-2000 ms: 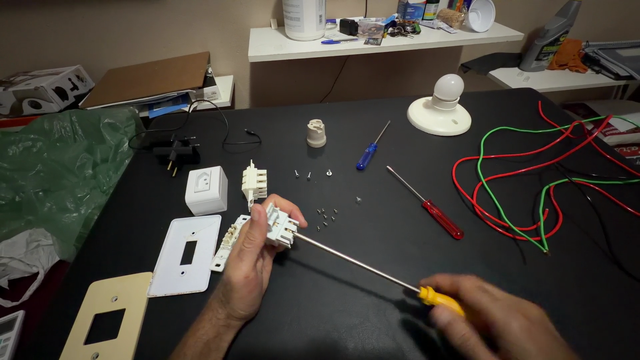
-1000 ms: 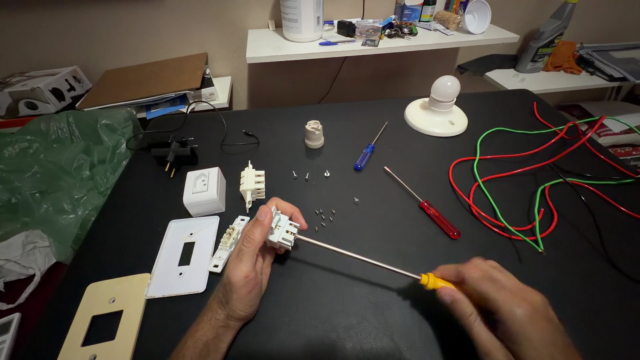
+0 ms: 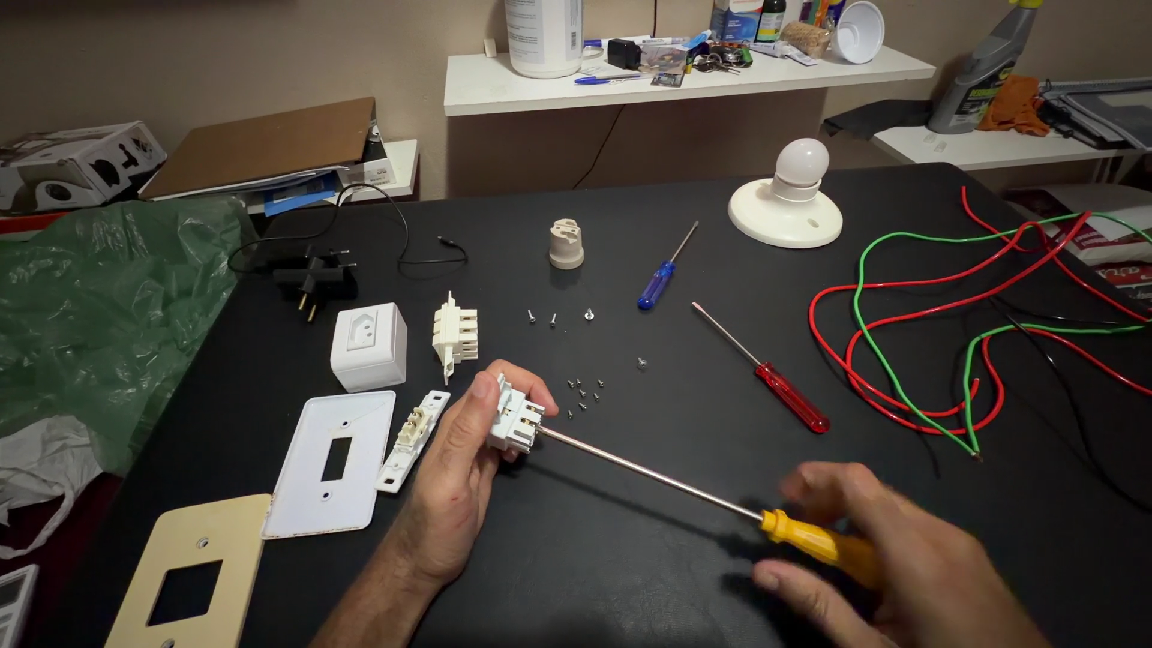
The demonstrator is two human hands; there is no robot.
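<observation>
My left hand [image 3: 459,486] pinches a white electrical switch module [image 3: 513,418] between thumb and fingers. The tip of a long screwdriver with a yellow handle [image 3: 810,540] meets the module's right side. Around that handle is my right hand [image 3: 900,558], its thumb and forefinger spread apart; the handle's rear end lies against or behind the palm, and whether it is firmly gripped is unclear. Left of the module lie a switch strip [image 3: 414,441] and another cream module [image 3: 454,333]. Several small screws [image 3: 583,396] are scattered just beyond my left hand.
A white faceplate [image 3: 301,477], a beige faceplate [image 3: 171,603] and a white socket box [image 3: 369,346] lie left. Beyond are a ceramic lamp socket [image 3: 566,245], a blue screwdriver [image 3: 657,286], a red screwdriver [image 3: 792,399] and a bulb on a round base [image 3: 783,216]. Wires [image 3: 864,346] spread right.
My right hand's fingers were closed around the yellow handle and have since spread apart. My left hand still holds the module against the screwdriver's tip.
</observation>
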